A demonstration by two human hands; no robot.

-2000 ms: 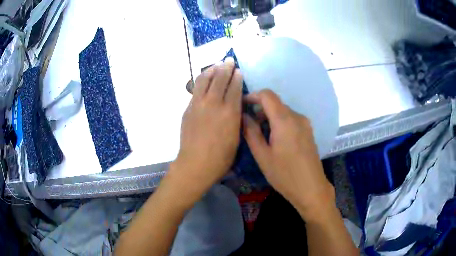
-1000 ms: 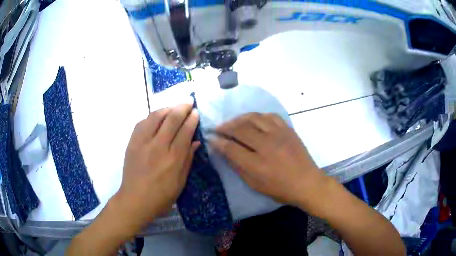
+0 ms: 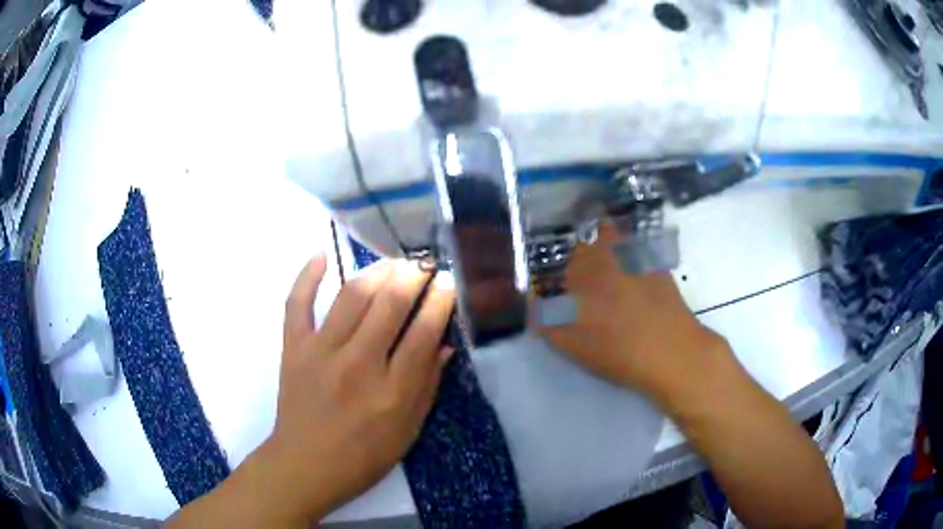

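A navy strip with white flecks (image 3: 467, 444) lies along the left side of a pale grey cloth piece (image 3: 579, 434) under the machine head. My left hand (image 3: 367, 362) lies flat on the strip's upper left edge, fingers pointing at the needle area. My right hand (image 3: 631, 320) lies on the grey cloth, its fingertips partly hidden behind the machine head's metal parts. The white sewing machine (image 3: 579, 114) with a blue stripe covers the upper middle. The presser foot and needle cannot be made out clearly.
Another navy strip (image 3: 155, 341) lies on the white table at left. More navy strips (image 3: 39, 403) and a pale scrap (image 3: 85, 364) lie at far left. A bunched navy-and-grey bundle (image 3: 879, 279) lies at right. Grey cut parts (image 3: 874, 413) hang below the table's right edge.
The view has moved closer over the machine head. The strip and grey cloth now reach under the head. My right hand has moved forward beside the needle area; my left hand stays on the strip.
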